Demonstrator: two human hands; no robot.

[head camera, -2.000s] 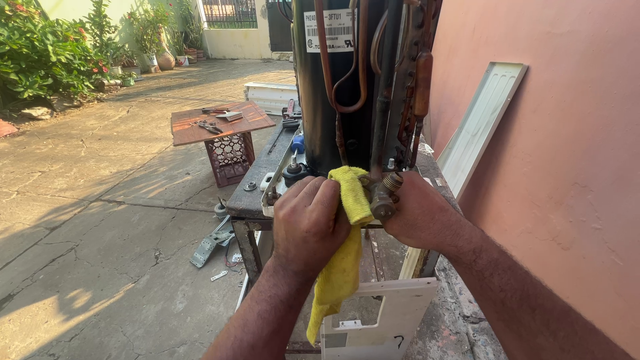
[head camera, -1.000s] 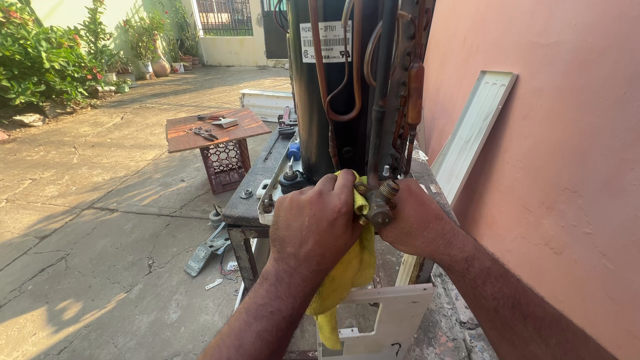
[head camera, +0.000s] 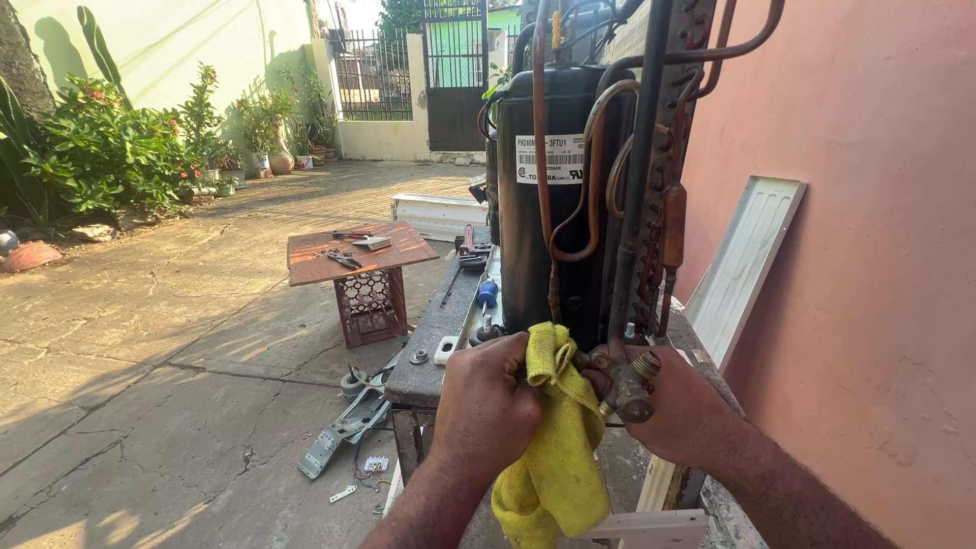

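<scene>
My left hand (head camera: pixel 492 404) grips a yellow cloth (head camera: pixel 560 450), which hangs down below it. Just right of the cloth, a brass service valve (head camera: pixel 629 387) sits at the bottom of a dark pipe (head camera: pixel 639 206). My right hand (head camera: pixel 675 404) is closed behind the valve, its fingertips hidden by it; the fingers seem to be around the valve or the end of the cloth. Behind both hands stands a black compressor (head camera: pixel 526 259) with a white label and bent copper tubes (head camera: pixel 543 137). Condenser coil fins (head camera: pixel 671 114) rise at its right.
A blue-handled screwdriver (head camera: pixel 486 294) and a nut (head camera: pixel 418 356) lie on the worktable (head camera: pixel 415 385). Pliers (head camera: pixel 343 259) rest on a low brown table (head camera: pixel 412 248) to the left. Metal brackets (head camera: pixel 343 431) lie on the concrete. A white panel (head camera: pixel 747 259) leans on the pink wall.
The view has tilted up, showing more of the compressor and gate. The cloth was bunched behind my left hand a second ago; now its rolled upper part shows between my hands.
</scene>
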